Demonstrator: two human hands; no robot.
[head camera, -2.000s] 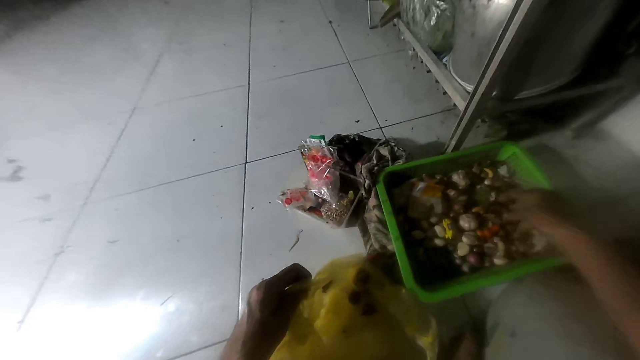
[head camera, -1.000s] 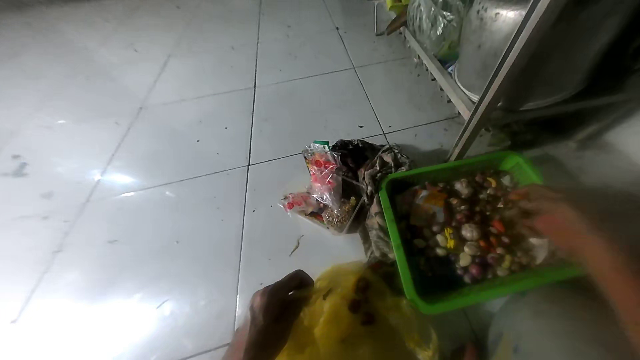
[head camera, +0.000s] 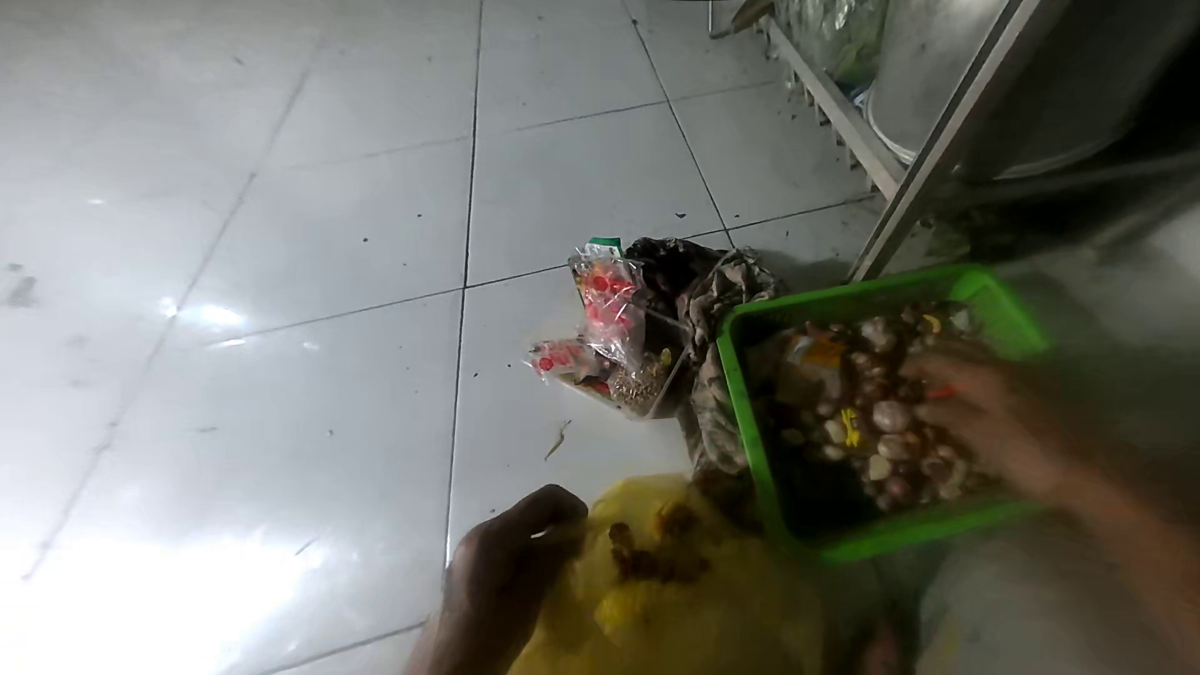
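At the bottom centre, my left hand (head camera: 520, 544) grips the edge of a yellow plastic bag (head camera: 694, 609) with dark brown pieces on or in it. My right hand (head camera: 994, 412), blurred, is inside a green plastic basket (head camera: 745, 412), over a heap of shallots and garlic (head camera: 891, 417). Whether its fingers hold anything cannot be told. Among the bulbs lie a yellow strip (head camera: 850, 427), an orange-and-clear wrapper (head camera: 816, 352) and a small red thing near my fingers.
Left of the basket, a clear container (head camera: 647, 408) holds plastic packets with red print (head camera: 611, 295) and small bits. Patterned cloth (head camera: 717, 403) lies between them. A metal rack leg (head camera: 937, 155) and a large metal pot (head camera: 923, 66) stand at upper right. Pale floor tiles (head camera: 328, 234) spread left.
My right hand has shifted a little over the bulbs within the basket. My left hand stays at the edge of the yellow bag.
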